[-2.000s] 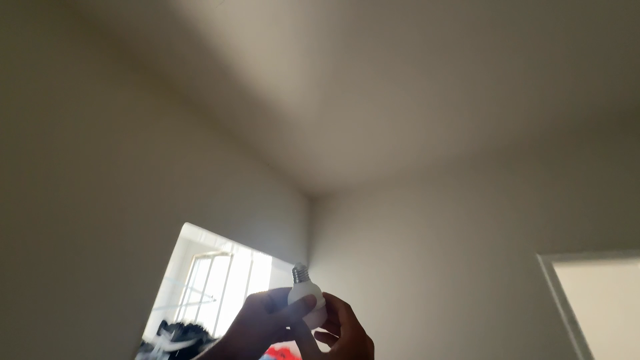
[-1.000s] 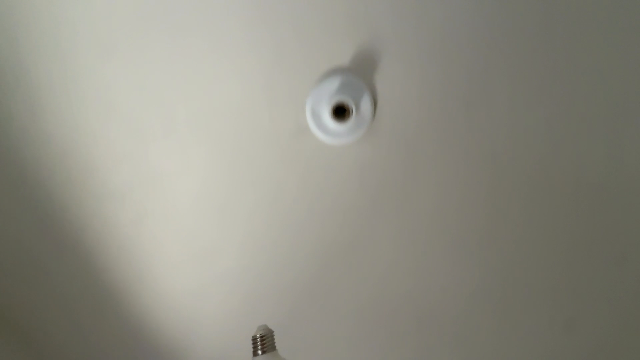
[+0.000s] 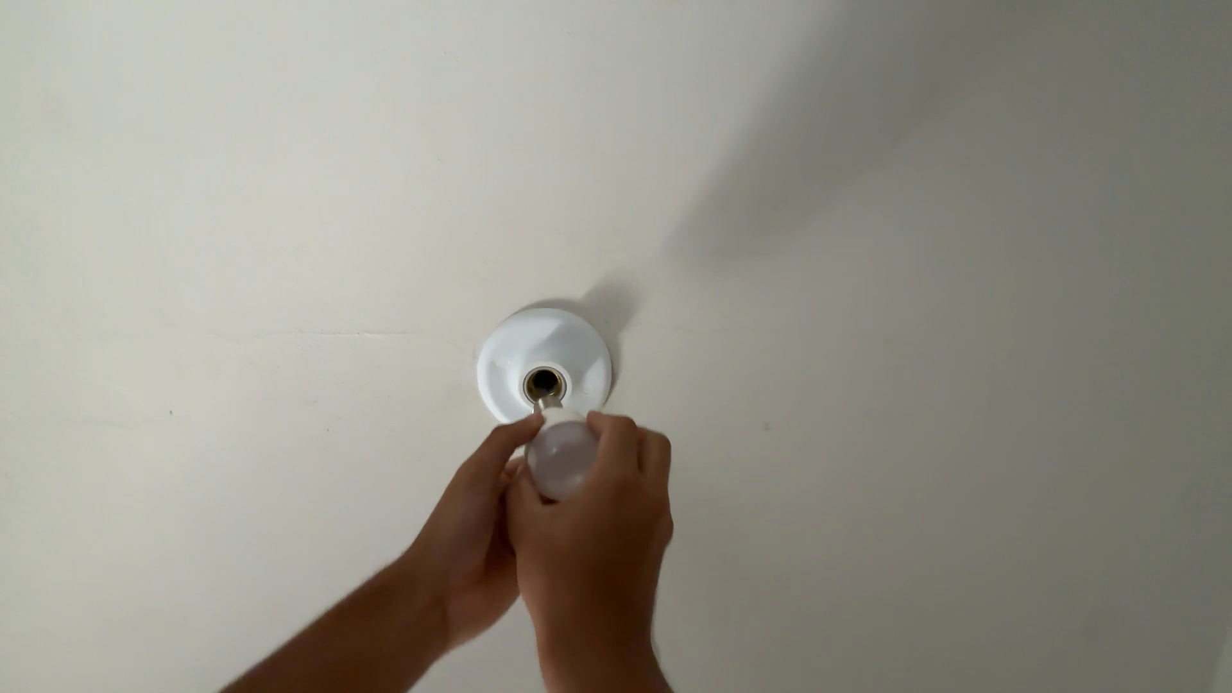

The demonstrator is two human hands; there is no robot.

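Observation:
A white light bulb [image 3: 561,458] is between my two hands, its metal screw base pointing up at the ceiling lamp holder. My right hand [image 3: 597,529] grips the bulb from the right and below. My left hand [image 3: 476,534] is on its left side, with the thumb and fingers by the bulb's neck and the other hand. Just above the bulb, the round white lamp holder [image 3: 520,361] shows its dark threaded socket [image 3: 545,384]. The base overlaps the socket's lower edge in view; whether they touch, I cannot tell.
The pale ceiling [image 3: 289,192] surrounds the lamp holder. A thin crack [image 3: 356,334] runs to its left. A broad shadow [image 3: 818,144] falls across the upper right.
The view has swung from the room's corner and window up to the ceiling. Both hands, out of view one second ago, now hold the bulb close below the lamp holder.

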